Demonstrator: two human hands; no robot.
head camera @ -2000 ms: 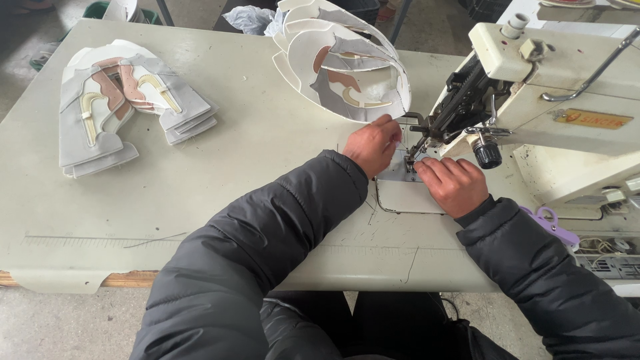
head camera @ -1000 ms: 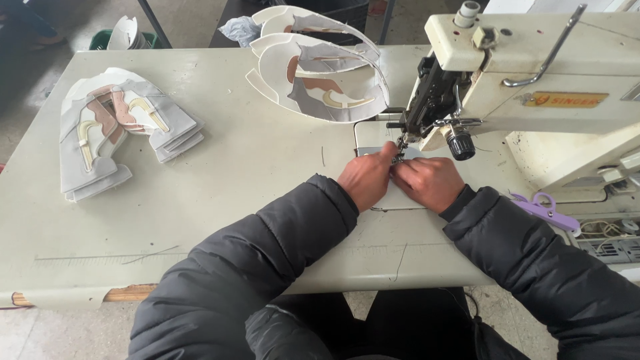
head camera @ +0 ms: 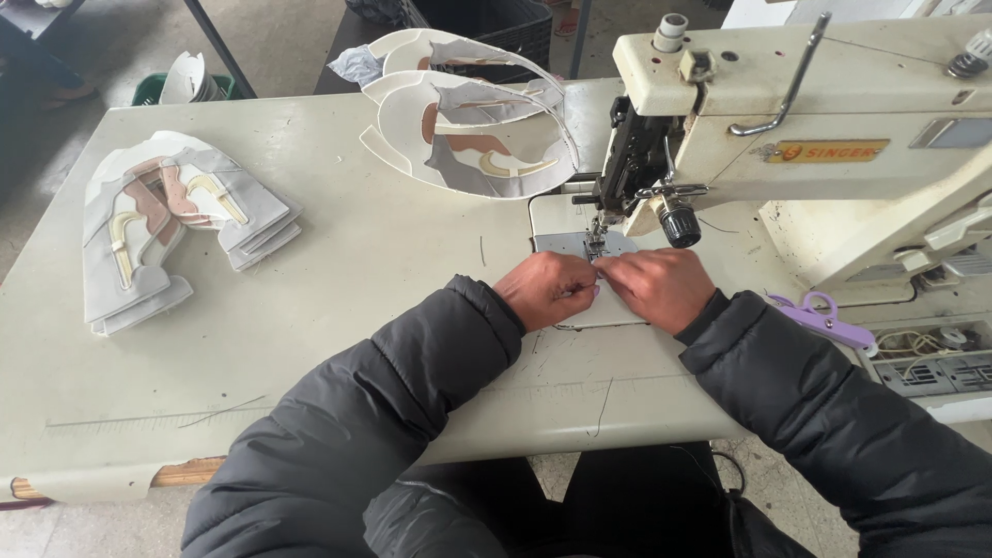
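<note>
A cream Singer sewing machine (head camera: 775, 85) stands at the right of the table. Just in front of its presser foot (head camera: 595, 246), my left hand (head camera: 549, 287) and my right hand (head camera: 663, 285) meet at the fingertips, fingers bent and pinched together. What lies between the fingertips is too small to tell. Below them is the metal needle plate (head camera: 554, 243). Behind and left of the hands, curved white and grey shoe uppers (head camera: 399, 132) stand joined in loops. A flat stack of shoe uppers (head camera: 128, 271) with tan and yellowish parts lies at the left.
Purple thread snips (head camera: 829, 322) lie right of my right hand, beside a tray (head camera: 918, 364) with bobbin parts. Loose threads are scattered on the table (head camera: 349, 256), whose front edge is chipped. A black crate (head camera: 496, 27) and a green basket (head camera: 147, 89) stand behind it.
My hands, apart on either side of the presser foot two seconds ago, have come together in front of it. The view has shifted somewhat.
</note>
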